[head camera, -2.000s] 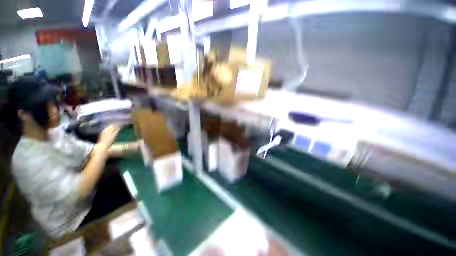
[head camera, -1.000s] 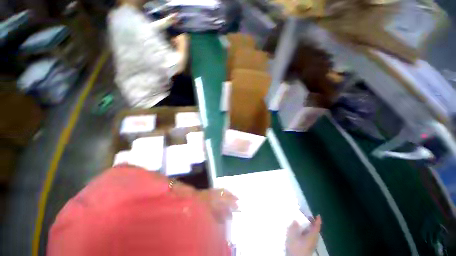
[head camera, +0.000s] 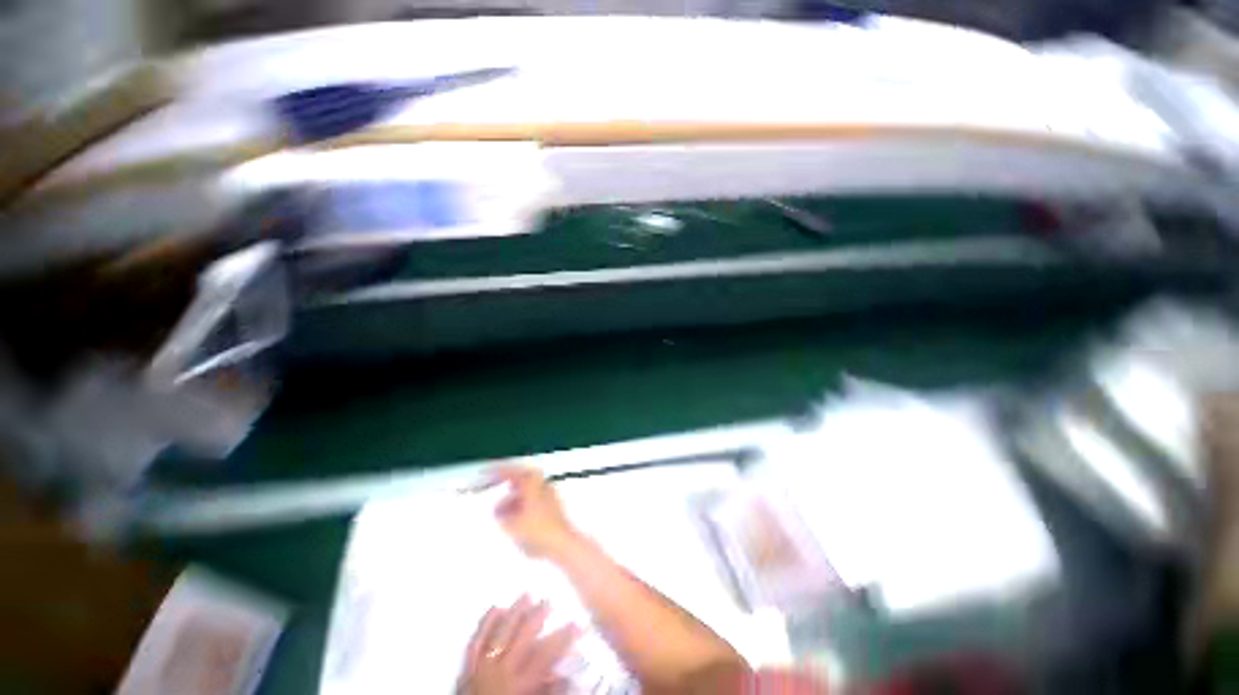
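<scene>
A wide white leaflet stack (head camera: 408, 584) lies flat on the green bench in front of me. My left hand (head camera: 516, 652) is on the stack near the bottom edge of the picture, its fingers apart, and it seems to hold nothing. My right hand (head camera: 533, 511) is at the stack's far edge by the rail, its forearm reaching in from the lower right. Its fingers are bent and blurred, and I cannot tell whether they pinch a sheet. A lying box with a pinkish picture (head camera: 772, 543) is right of the stack.
White sheets (head camera: 924, 502) are piled on the right, with a shiny translucent heap (head camera: 1135, 421) beyond. A white box with a pinkish picture (head camera: 204, 645) is at lower left. A pale rail (head camera: 299, 500) runs behind the stack. Clear plastic (head camera: 224, 326) is blurred at left. A white shelf (head camera: 761, 82) spans the back.
My view has swung from the co-worker and the carton of white boxes on the left to face the bench. My right hand is now at the stack's far edge. My left hand still lies over the sheets.
</scene>
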